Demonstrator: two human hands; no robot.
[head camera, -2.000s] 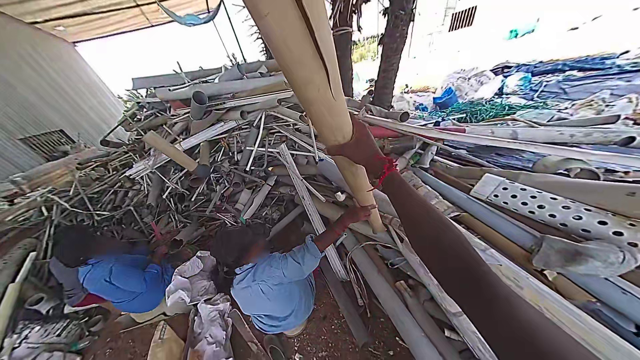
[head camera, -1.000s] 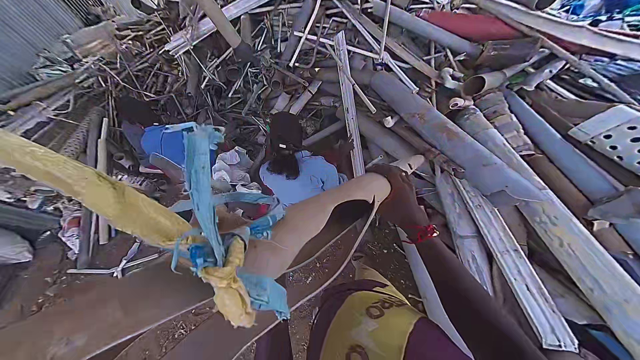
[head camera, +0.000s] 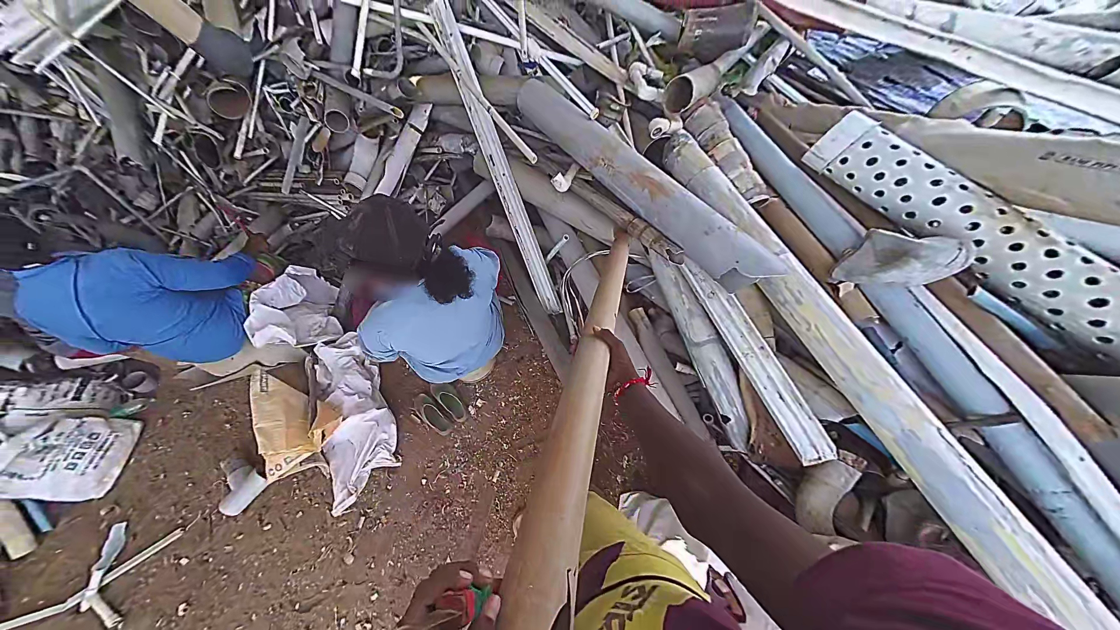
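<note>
A long tan plastic pipe (head camera: 564, 472) slants from the bottom middle up to the heap of pipes. My right hand (head camera: 615, 357), with a red cord at its wrist, grips the pipe's upper part. Low down, beside the pipe's left side, my left hand (head camera: 455, 597) is curled around a small red and green object (head camera: 464, 598), whose kind I cannot tell. A split shows in the pipe wall near the bottom edge. The pipe's lower end is out of view, and its far tip meets the heap by a grey split pipe (head camera: 647, 188).
Two people crouch at left, one in a dark blue shirt (head camera: 131, 302), one in a light blue shirt (head camera: 437, 315). White sacks (head camera: 359, 420) lie by them. A perforated white pipe (head camera: 971, 210) and long gutter pieces (head camera: 752, 359) lie at right.
The tan pipe, raised high at first and then slanting left, now points away from me, its far end down at the heap. My left hand has come into view. The camera view has tilted down.
</note>
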